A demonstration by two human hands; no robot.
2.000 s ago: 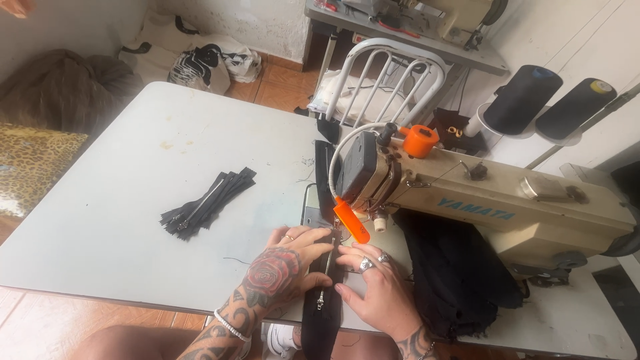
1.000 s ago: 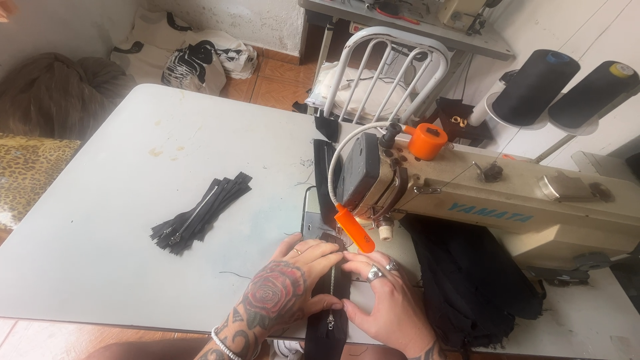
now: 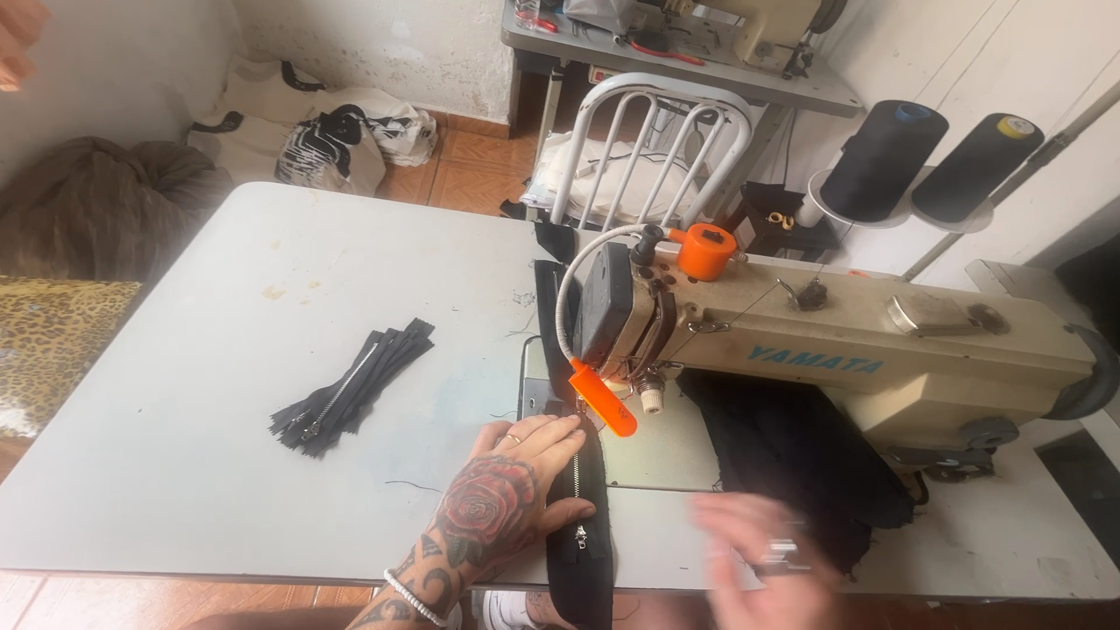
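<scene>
My left hand [image 3: 516, 481] lies flat on a black fabric strip with a metal zipper [image 3: 577, 490], just in front of the sewing machine's needle area. Its fingertips press near the presser foot, and the thumb rests beside the zipper above the slider. The strip hangs over the table's front edge. Blurred by motion, my right hand [image 3: 757, 551] is off the strip, to its right, near the front edge; nothing shows in its loosely bent fingers. The Yamata sewing machine [image 3: 814, 350] has an orange gooseneck lamp [image 3: 604, 400] over the needle area, which it partly hides.
A bundle of black zippers [image 3: 354, 389] lies on the white tabletop [image 3: 192, 420]. Black fabric [image 3: 787, 455] is piled under the machine arm. Behind are two black thread cones [image 3: 888, 157], a white metal chair [image 3: 652, 149] and another machine's table [image 3: 577, 48].
My right hand has come off the zipper strip and moved to the right. My left hand remains on the strip.
</scene>
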